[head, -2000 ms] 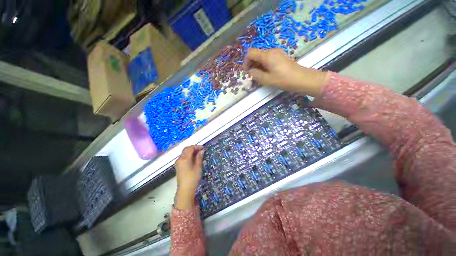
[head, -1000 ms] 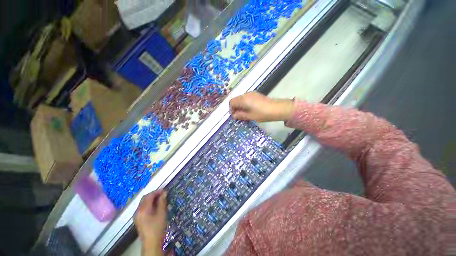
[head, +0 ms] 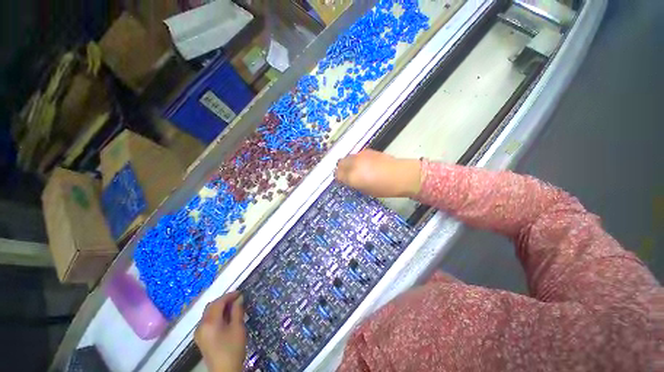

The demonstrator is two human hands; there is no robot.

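The circuit board panel [head: 320, 269], dark grey with rows of small blue parts, lies between the conveyor rails in front of me. My right hand [head: 378, 173] is at the panel's far upper corner, fingers bent down; whether it holds a part is hidden. My left hand [head: 223, 333] is at the panel's left end, thumb and fingers close together by the far rail; I cannot see whether anything is between them. Beyond the rail, the parts tray holds blue components [head: 175, 265] and brown-red components [head: 273, 161] in loose piles.
A pink-purple bin [head: 138, 311] sits at the tray's left end. Behind the tray are cardboard cartons [head: 76, 221], a blue crate [head: 211, 98] and a white paper sheet [head: 207, 27]. The conveyor rail [head: 502, 120] runs to the upper right. Part of a dark panel [head: 86, 360] shows at lower left.
The view has swung to the right since two seconds ago. My right hand has left the brown-red pile and come to the panel's far corner. My left hand stays by the panel's left end.
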